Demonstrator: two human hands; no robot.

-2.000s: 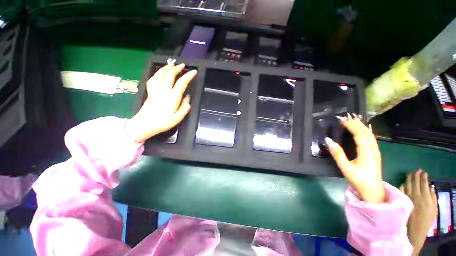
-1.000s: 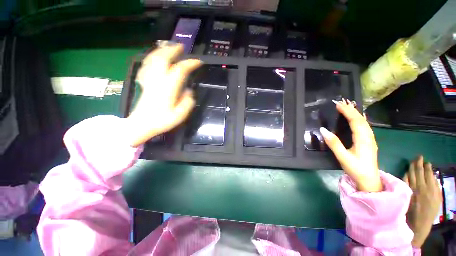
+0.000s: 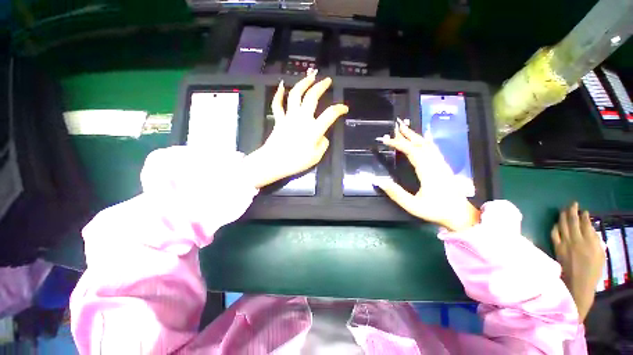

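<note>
A black phone tray [image 3: 333, 209] with four recesses lies in front of me. The far-left smartphone [image 3: 213, 123] shows a white screen. The far-right smartphone [image 3: 448, 135] shows a lit blue screen. My left hand [image 3: 298, 132] is spread over the second smartphone [image 3: 303, 184] and covers most of it; its screen is dark with glare. My right hand [image 3: 423, 173] has its fingers apart at the right side of the dark third smartphone [image 3: 361, 163]. Neither hand holds anything; whether the fingertips touch the glass I cannot tell.
Behind is another tray with waiting phones [image 3: 253, 50]. A metal post wrapped in yellowish tape [image 3: 531, 90] slants at the right. Stacked trays [image 3: 41, 166] stand at the left. Another person's hand [image 3: 579, 253] is by lit phones at the lower right. A white label strip [image 3: 104, 122] lies left.
My left hand moved right from the first phone to the second, and my right hand moved left from the fourth to the third. The outer two screens changed from dark to lit.
</note>
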